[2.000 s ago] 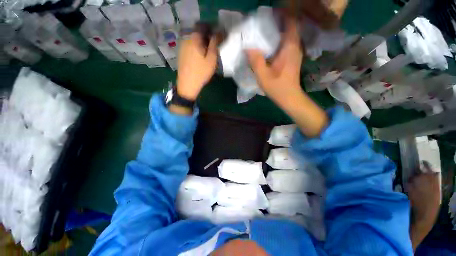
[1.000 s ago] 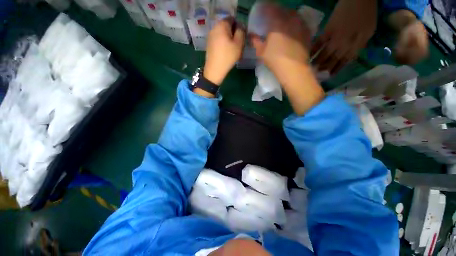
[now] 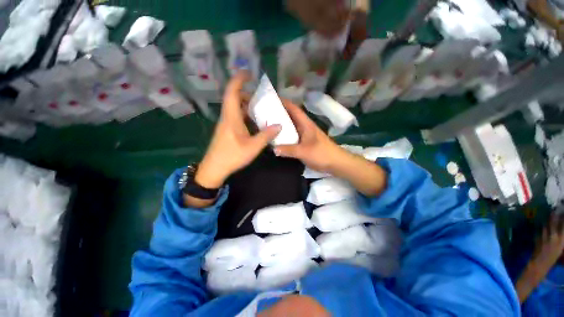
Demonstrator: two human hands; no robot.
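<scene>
A white carton or folded white piece [image 3: 271,116] is held between both my hands above the black tray. My left hand [image 3: 235,133], with a black wristwatch, grips its left side, thumb on its lower part. My right hand [image 3: 309,139] holds its lower right side. The black tray [image 3: 263,182] lies in front of my body, with rows of white wrapped products [image 3: 281,218] in its near and right parts. A white wrapped product [image 3: 334,112] lies beyond my right hand beside the cartons.
Cartons with red marks [image 3: 148,83] stand in a row across the green belt. A tray heaped with white bundles [image 3: 28,235] is at left. A grey metal bar [image 3: 488,99] crosses at right, above stacked flat white pieces [image 3: 498,161]. Other people's hands [image 3: 321,15] show at top and lower right.
My hands have come back from the standing cartons to above the tray, and now hold a white piece between them. The view has shifted; another person's hand moved away from mine.
</scene>
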